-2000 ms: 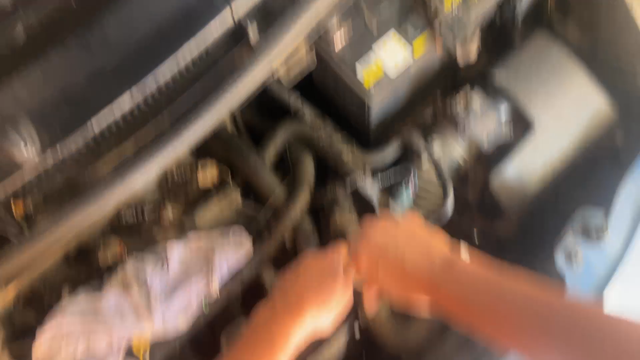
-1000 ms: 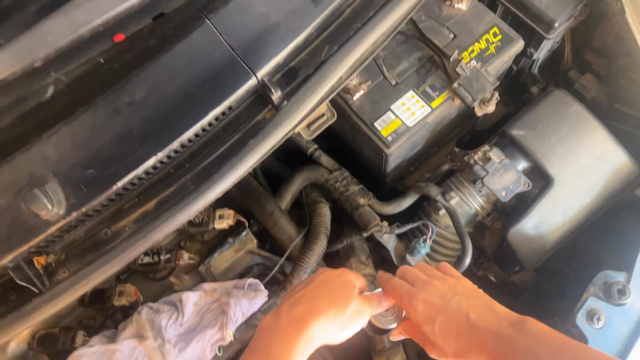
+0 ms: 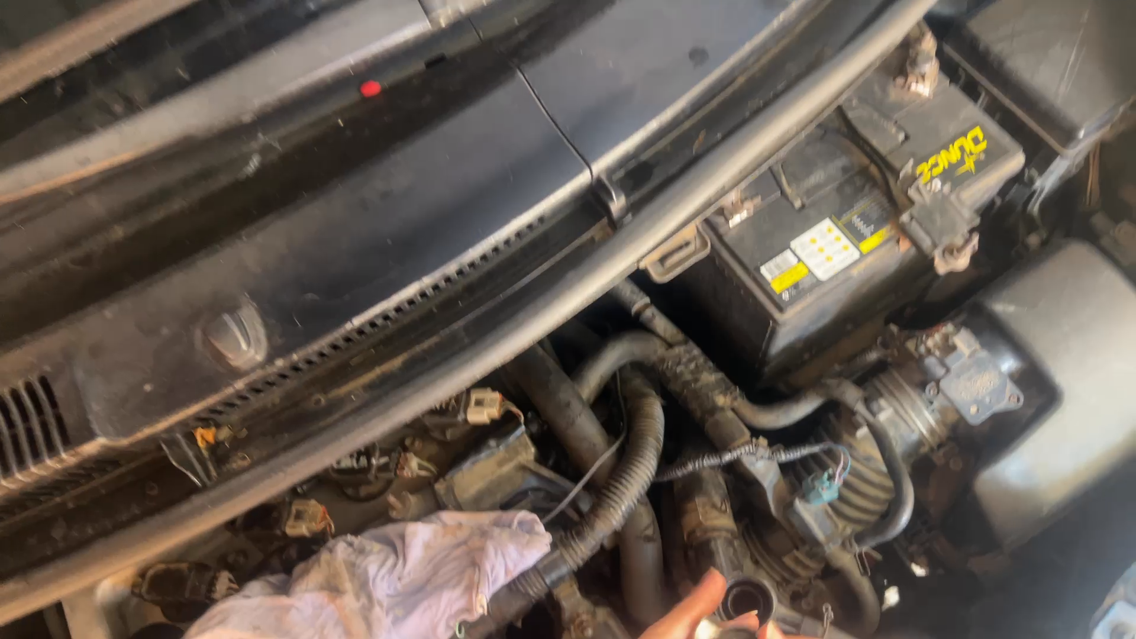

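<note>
At the bottom edge, what appears to be my left hand (image 3: 688, 611) shows only a few fingers beside a dark round opening (image 3: 746, 601) on a pipe fitting. A small pale, shiny part (image 3: 723, 629) lies between these fingers and more fingertips on its right; the frame cuts it off. Which hand those right-hand fingertips belong to cannot be told. A ribbed hose (image 3: 635, 461) curves down to the left of the opening. A crumpled pale cloth (image 3: 382, 581) rests on the engine, left of the fingers.
A black car battery (image 3: 825, 240) sits at the upper right, with an air-intake housing (image 3: 1056, 390) below it. A teal wiring connector (image 3: 824, 485) hangs near a corrugated intake duct (image 3: 865, 484). The curved body edge (image 3: 497, 346) crosses diagonally. Several unplugged-looking connectors (image 3: 485, 406) lie left.
Both hands were together over the pipe fitting; now they are mostly below the frame and the round opening shows. The view has shifted, with more of the cowl visible.
</note>
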